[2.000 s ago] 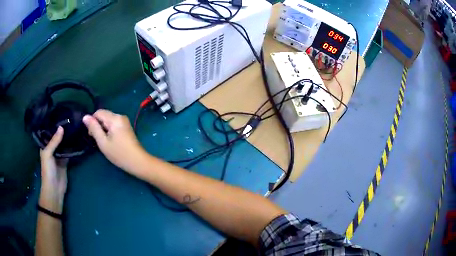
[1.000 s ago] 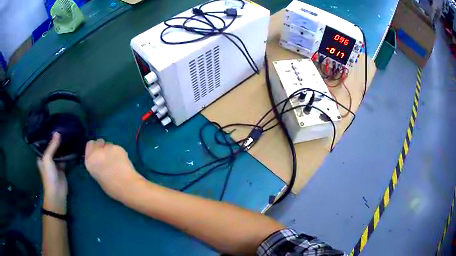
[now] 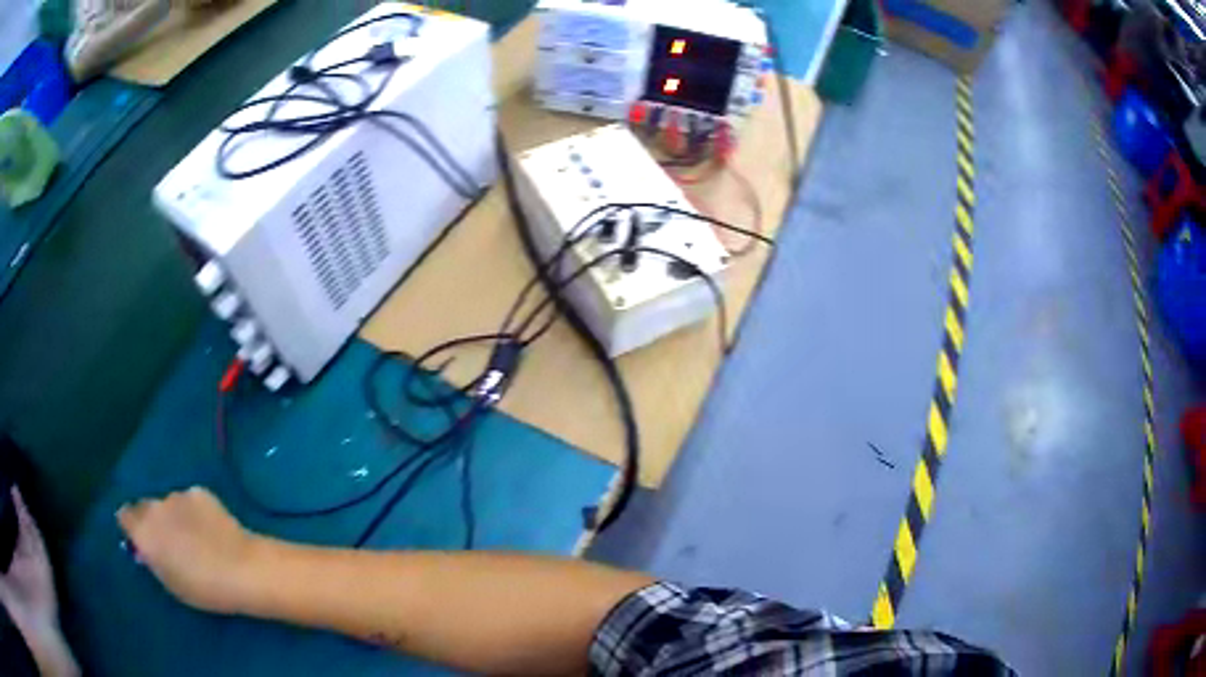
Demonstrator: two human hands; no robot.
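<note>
My right hand (image 3: 192, 549) is low at the left over the blue-green bench, fingers closed in a pinch. A tiny dark piece (image 3: 128, 545), which looks like the test plug, shows at its fingertips. My left hand (image 3: 29, 582) is at the left edge, partly cut off. A black thing (image 3: 8, 509), probably part of the headphones, is beside its fingers and mostly out of the picture; its grip is unclear. A black test cable (image 3: 377, 503) runs from the tangle towards my right forearm.
The white power supply (image 3: 318, 199) stands beyond my right hand, with a red-tipped lead (image 3: 232, 377) at its front and coiled cable on top. A test box (image 3: 622, 245) and digital meter (image 3: 622, 60) sit on the tan board (image 3: 437, 298). Thick black cord (image 3: 615, 397) crosses the board edge.
The view has swung right, so instruments appear further left. The headphones have almost left the picture at the left. My right hand is now well apart from them and my left hand.
</note>
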